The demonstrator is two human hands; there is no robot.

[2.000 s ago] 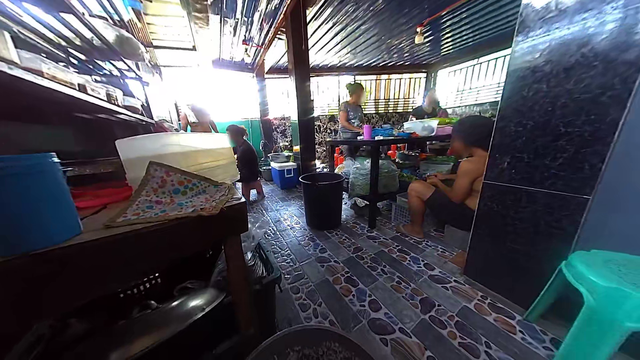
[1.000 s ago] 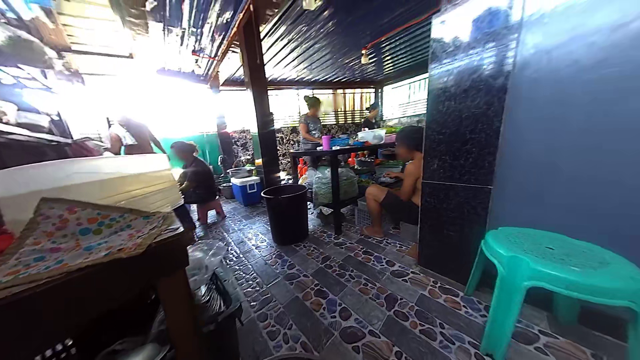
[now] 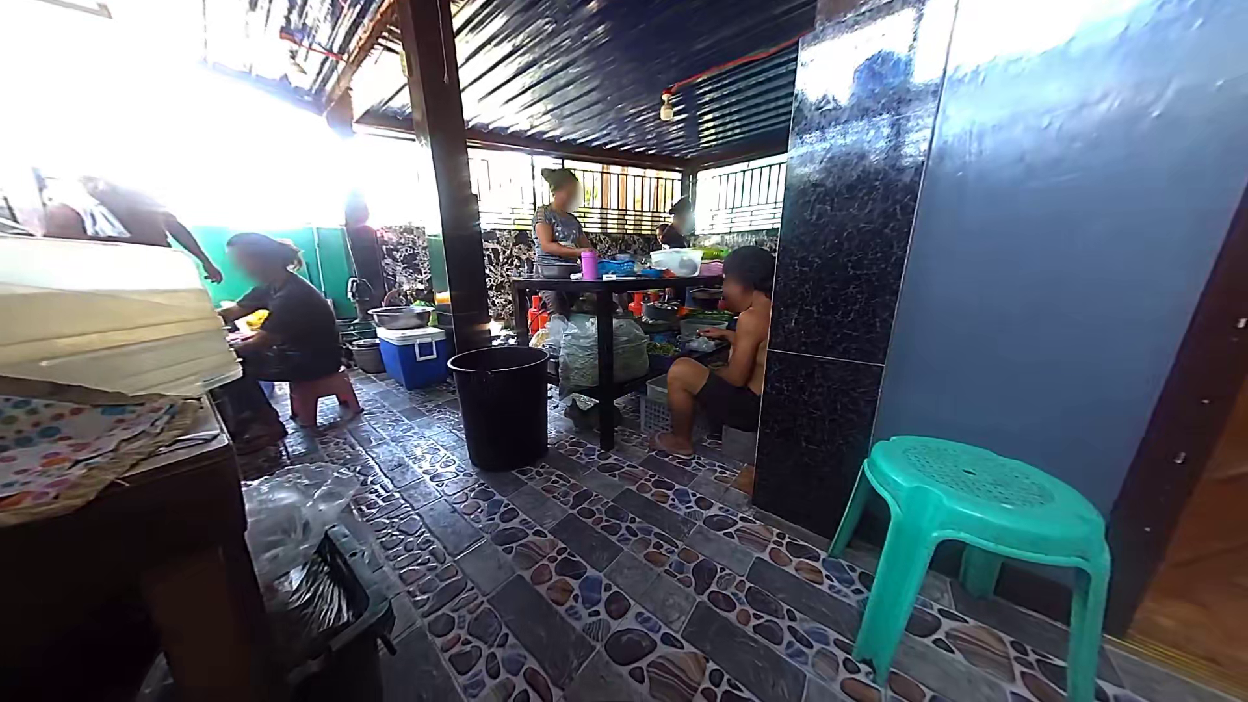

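Note:
Neither my left hand nor my right hand shows in the head view. A green plastic stool (image 3: 985,478) stands at the right by the blue wall. At the left edge, a wooden table (image 3: 185,444) carries a pale plastic container (image 3: 97,312) and a dotted cloth (image 3: 78,444). Beside that table, clear plastic bags (image 3: 297,512) lie on a dark bin (image 3: 375,609). A tall black plastic bucket (image 3: 499,414) stands on the tiled floor near the middle.
A dark post (image 3: 444,175) rises behind the bucket. One person (image 3: 746,341) sits low beside a black table (image 3: 604,285); another (image 3: 558,234) stands behind it. A person (image 3: 283,322) sits on a red stool (image 3: 325,398), left of a blue cooler (image 3: 413,359). A tiled pillar (image 3: 838,292) stands right.
The view has swung right and shows more of the green stool and the blue wall. The blue tub and the round vessel at the bottom, seen two seconds ago, are out of view.

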